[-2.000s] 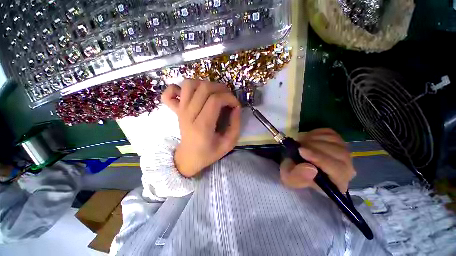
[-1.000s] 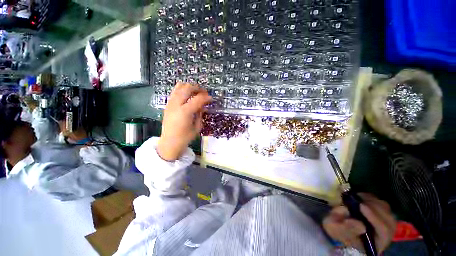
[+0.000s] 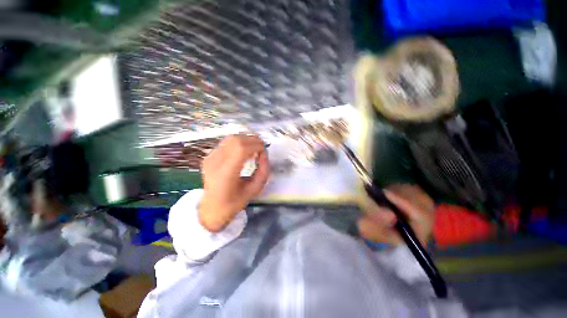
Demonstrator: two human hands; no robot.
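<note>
The view is blurred by motion. My right hand (image 3: 401,214) holds the black soldering iron (image 3: 407,233), its tip pointing up-left at the gold-coloured parts (image 3: 329,131). My left hand (image 3: 231,180) is over the left part of the white work sheet (image 3: 298,180), fingers curled and fingertips close together. A tiny dark thing shows at the fingertips, too blurred to name. A dark block (image 3: 324,155) lies on the sheet below the gold parts. The red parts (image 3: 180,155) lie left of my left hand, partly hidden by it. The clear blister tray (image 3: 248,62) lies above the piles.
The cleaner bowl (image 3: 380,81) with metal wool is right of the tray. The fan guard (image 3: 444,161) is below it. A blue bin (image 3: 460,15) is at top right, a red object (image 3: 463,225) at right. The solder spool (image 3: 116,186), a white box (image 3: 96,96) and another person's sleeve (image 3: 62,254) are at left.
The view has swung, so the bench shifts left and up. My left hand has come away from the tray edge to over the sheet. The iron tip has moved closer to the gold parts.
</note>
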